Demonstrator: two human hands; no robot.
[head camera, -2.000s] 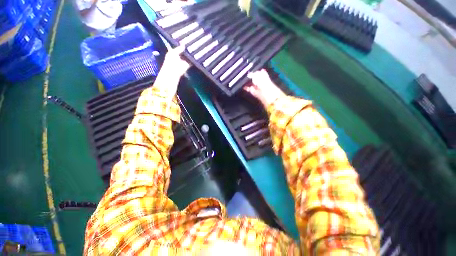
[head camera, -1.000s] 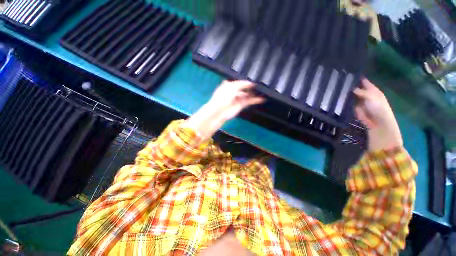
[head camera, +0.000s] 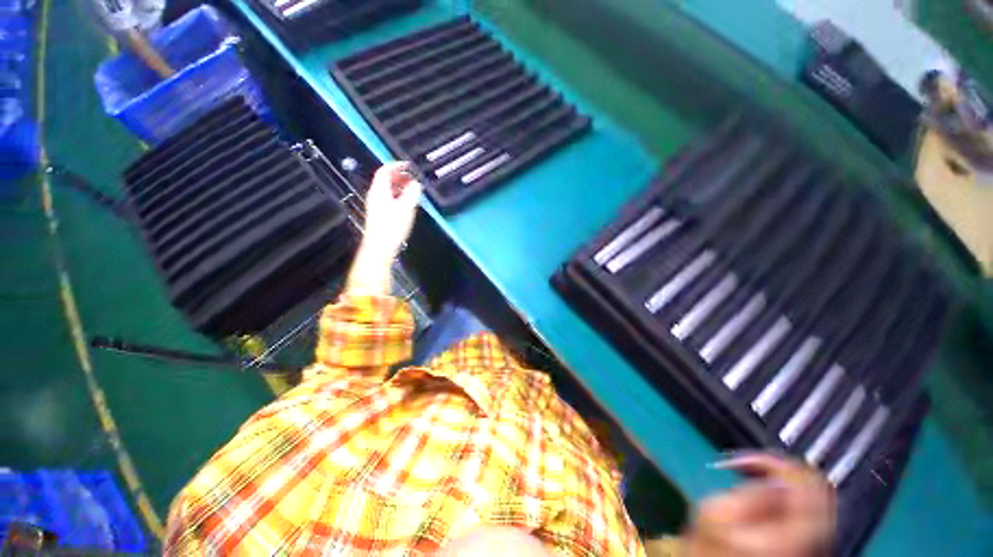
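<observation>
A slotted black foam tray (head camera: 697, 332) with a row of silver bars lies on the right part of the bench, on top of another dark tray. My right hand (head camera: 768, 506) is a blur at its near right corner; what its fingers hold, if anything, cannot be told. My left hand (head camera: 394, 196) is at the near left edge of a second slotted tray (head camera: 468, 98), which holds three silver bars (head camera: 455, 155). Its fingers look curled; whether they grip the tray edge is unclear.
The teal bench (head camera: 523, 234) runs diagonally. A third tray (head camera: 327, 16) is cut off at the top. Left of the bench, stacked slotted trays (head camera: 234, 218) sit on a wire rack. A blue crate (head camera: 180, 82) stands behind them. Dark parts (head camera: 860, 76) lie at the far right.
The bar-filled tray, carried between both hands, now lies on the right stack. My left hand has left it and moved to the second tray. My right hand is lower, at its near corner.
</observation>
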